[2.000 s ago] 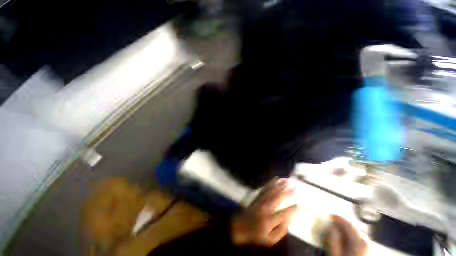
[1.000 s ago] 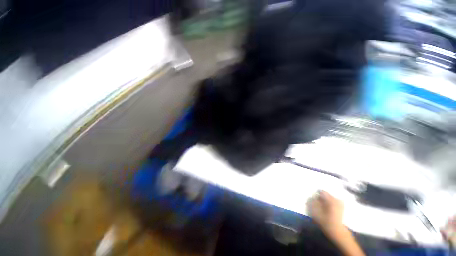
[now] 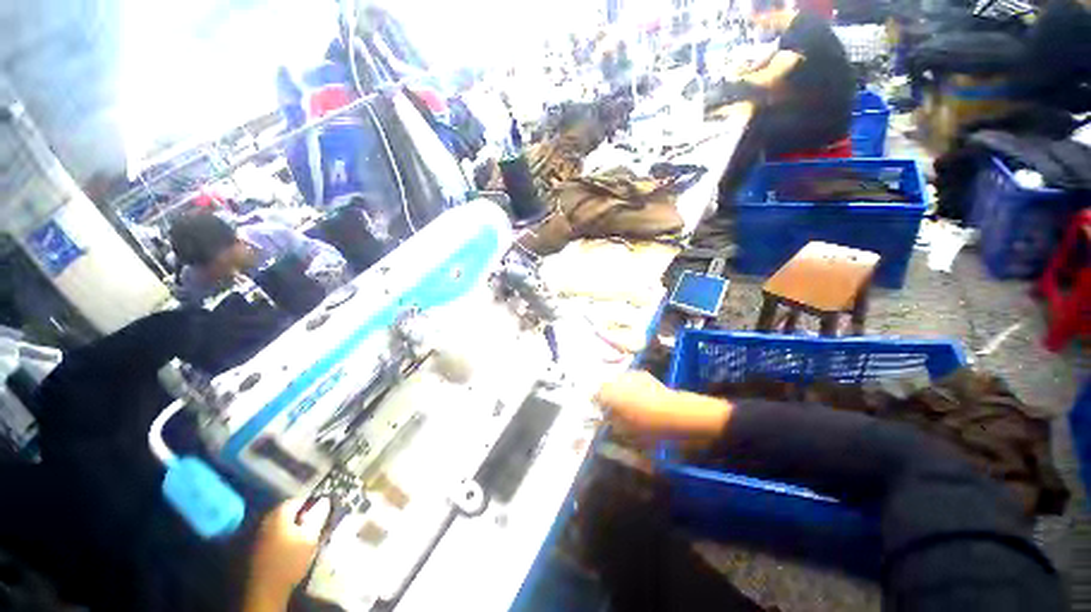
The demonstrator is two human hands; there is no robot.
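The white sewing machine head (image 3: 395,311) with a blue stripe marked JACK stands before me. My left hand (image 3: 281,560) is by the needle area at its left end; small dark metal parts hide its fingertips. My right hand (image 3: 632,401) reaches to the table's right edge, its fingers washed out by glare; whether it holds anything is unclear. Black cloth (image 3: 108,418) lies left of the machine. A flat black smartphone-like rectangle (image 3: 526,445) lies on the white table (image 3: 461,571) between the hands.
A light-blue lamp (image 3: 203,494) hangs at the machine's left end. A blue crate (image 3: 826,349) with brown cloth (image 3: 981,424) stands right of the table, below my right arm. Behind are a wooden stool (image 3: 823,275), another blue crate (image 3: 826,221) and a person (image 3: 814,78).
The view has swung right, showing the whole machine head and the crates. My right hand now reaches to the table's right edge; my left hand is by the needle area.
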